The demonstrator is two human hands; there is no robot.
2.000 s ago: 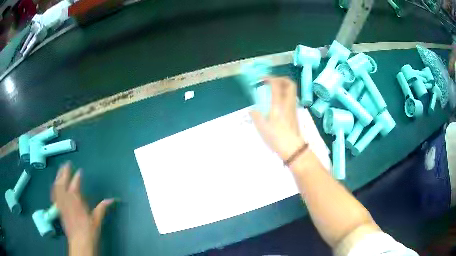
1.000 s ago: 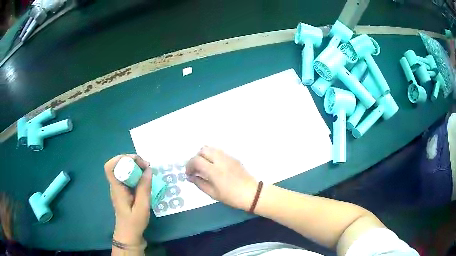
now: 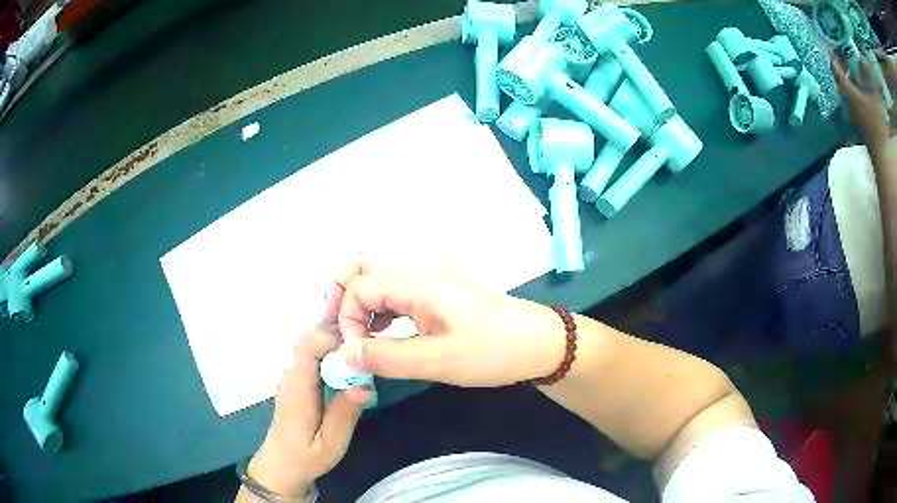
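Observation:
My left hand (image 3: 313, 418) is closed around a turquoise mini fan, with the pale round handle end (image 3: 344, 370) facing up between the fingers; the rest of the fan is mostly hidden. My right hand (image 3: 423, 329) is directly over the handle end, its thumb touching it and its fingers pinched. A small pale piece shows under its fingers, but I cannot tell if it is a label. The white label sheet (image 3: 325, 216) lies behind and under my hands; no ring-shaped labels are visible on it.
A pile of turquoise fans (image 3: 566, 157) lies at upper right, with a smaller group (image 3: 752, 74) beyond. Fans also lie at far left (image 3: 34, 280) and lower left (image 3: 51, 403). A white paper scrap (image 3: 251, 131) is near the pale strip. Another person's hand (image 3: 864, 98) holds a fan at far right.
My right hand has moved from the labels on the sheet to the handle end in my left hand. Both hands are now closer to me and together. The view has shifted right.

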